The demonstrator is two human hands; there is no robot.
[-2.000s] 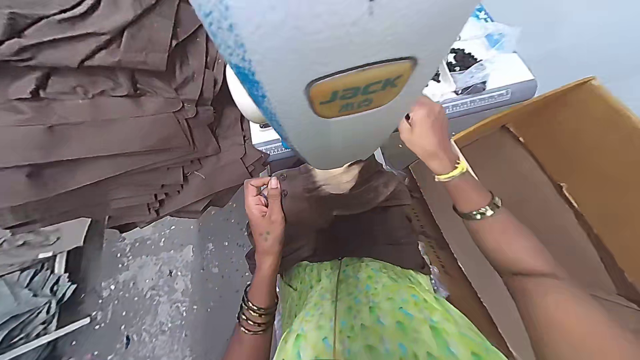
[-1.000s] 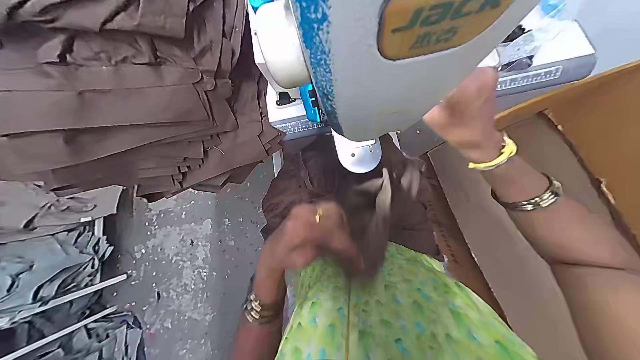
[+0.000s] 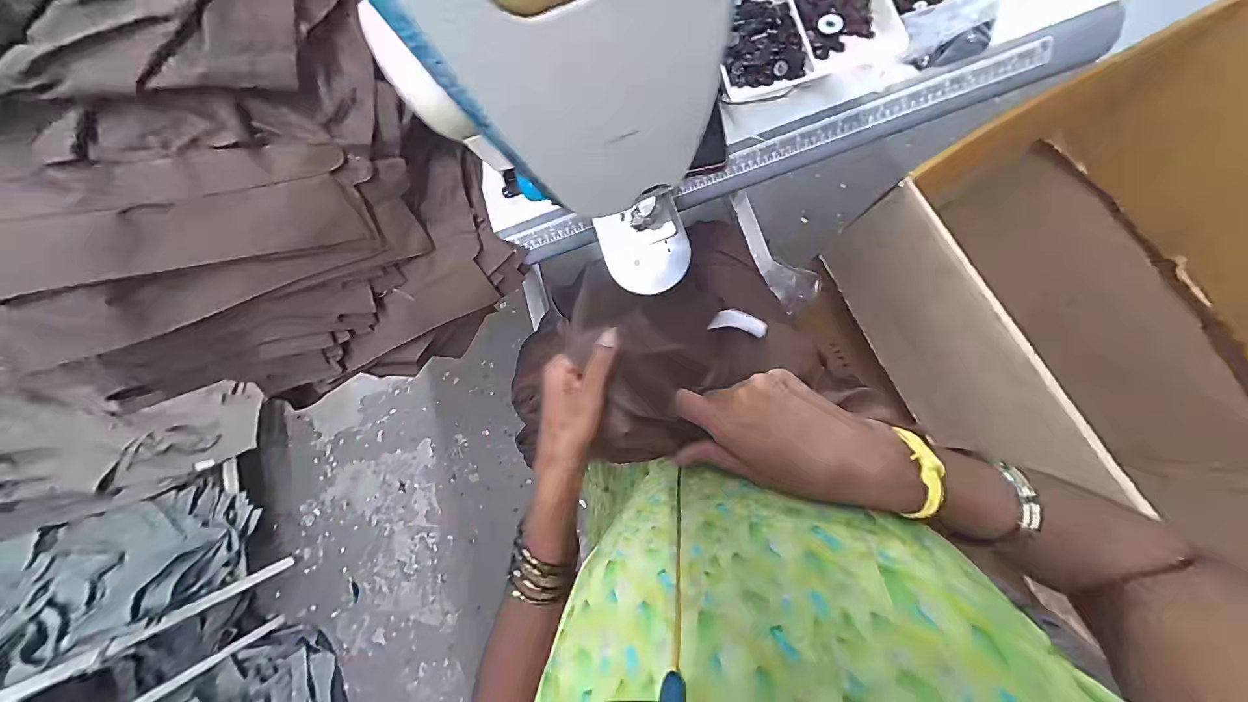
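A dark brown cloth garment (image 3: 663,361) lies bunched in my lap, below the rounded white work plate (image 3: 648,255) of a Jack sewing machine (image 3: 595,107). My left hand (image 3: 573,405) is at the garment's left part, thumb pointing up; blur hides whether its fingers grip the cloth. From the right, my right hand (image 3: 780,429) reaches over the garment's lower part, thumb and fingers closed on a fold near its front edge. A small white label (image 3: 738,323) shows on the cloth, just above the right hand.
Brown cut garments (image 3: 195,224) are piled high at the left, with grey-green cloth pieces (image 3: 117,565) on a rack below. A cardboard box (image 3: 985,322) stands at the right. White trays of dark buttons (image 3: 770,49) sit on the machine table (image 3: 858,107), which has a ruler edge.
My right hand has come down from beside the machine head to the garment. The left hand has moved up and left from its place over the lap. The white label now shows.
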